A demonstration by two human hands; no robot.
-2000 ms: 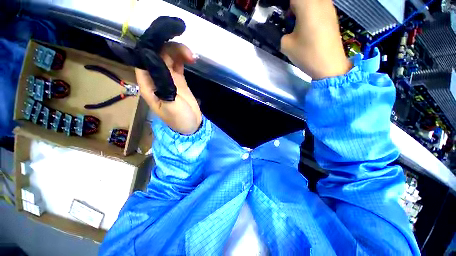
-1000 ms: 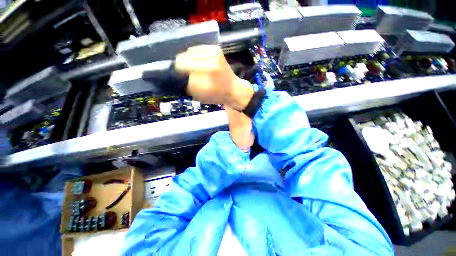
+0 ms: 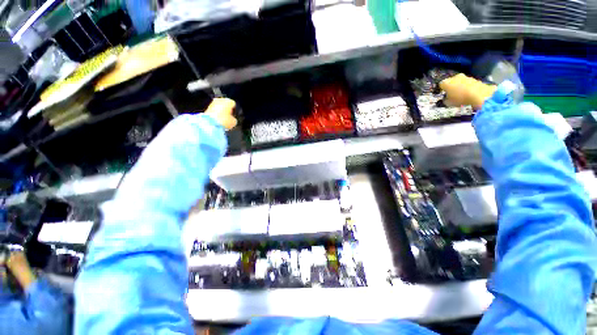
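My right hand (image 3: pixel 461 91) reaches into a bin of silver and white small pieces (image 3: pixel 435 98) at the upper right; its fingertips are hidden in the dark there. My left hand (image 3: pixel 223 111) is at a dark bin left of the bin of silver pieces (image 3: pixel 274 131); its fingers are blurred and mostly hidden. Below and between my arms lies a circuit board (image 3: pixel 301 267) with long pale heatsinks (image 3: pixel 304 219) and many small parts. Whether either hand holds anything cannot be seen.
Between my hands are bins of red pieces (image 3: pixel 327 121) and white pieces (image 3: pixel 383 113). A metal rail (image 3: pixel 340 301) runs along the boards' front. Another board (image 3: pixel 419 212) lies to the right. A shelf edge (image 3: pixel 366 47) is above the bins. Another person's hand (image 3: pixel 19 267) shows at lower left.
The view has swung up to the bins behind the boards. My hands, crossed over a board a second ago, are now apart and reaching forward. The cardboard trays have left the picture.
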